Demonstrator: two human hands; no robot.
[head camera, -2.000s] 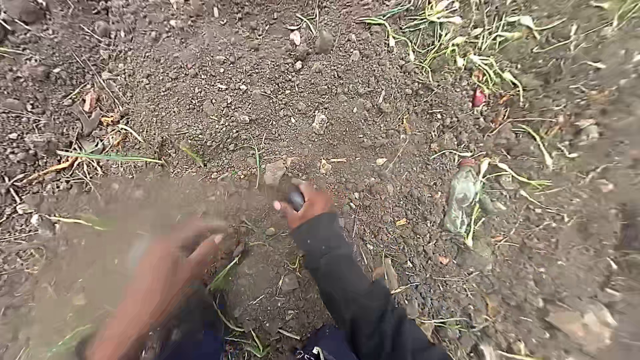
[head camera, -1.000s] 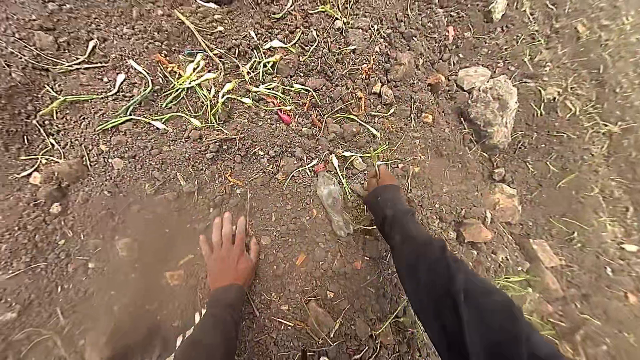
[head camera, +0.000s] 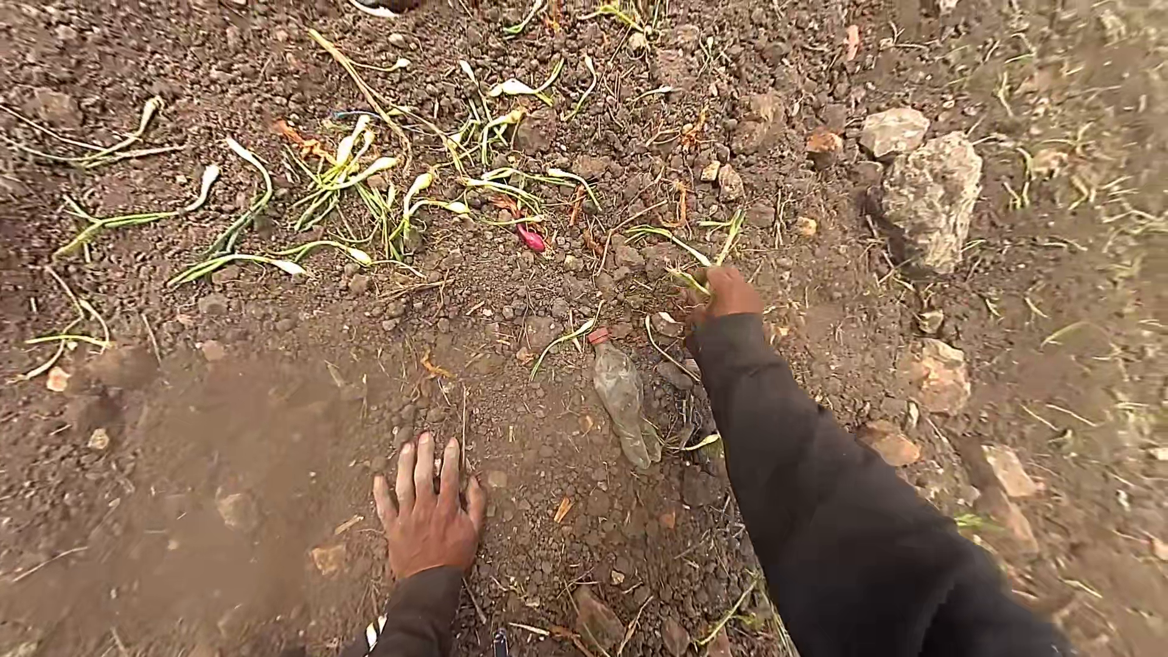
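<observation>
My left hand lies palm down on the brown soil with its fingers spread and nothing in it. Farther up and to the right, my right hand is closed around some green onion seedlings, whose leaves and stems stick out past the fingers; its fingertips are partly hidden. Between the hands lies a crumpled clear plastic bottle with a red cap. Thin seedlings lie close to the bottle. More uprooted onion seedlings with pale bulbs are scattered over the soil, and a small red bulb lies at their right side.
A large pale rock sits at the upper right, with a smaller stone touching or close to it. Several reddish stones lie down the right side. Sparse grass grows at the far right. Brown soil with clods spreads around my left hand.
The dark object in my right hand two seconds ago is gone from it. My right hand has moved up from beside the bottle and now has seedlings in it. The view has shifted right since the first frame.
</observation>
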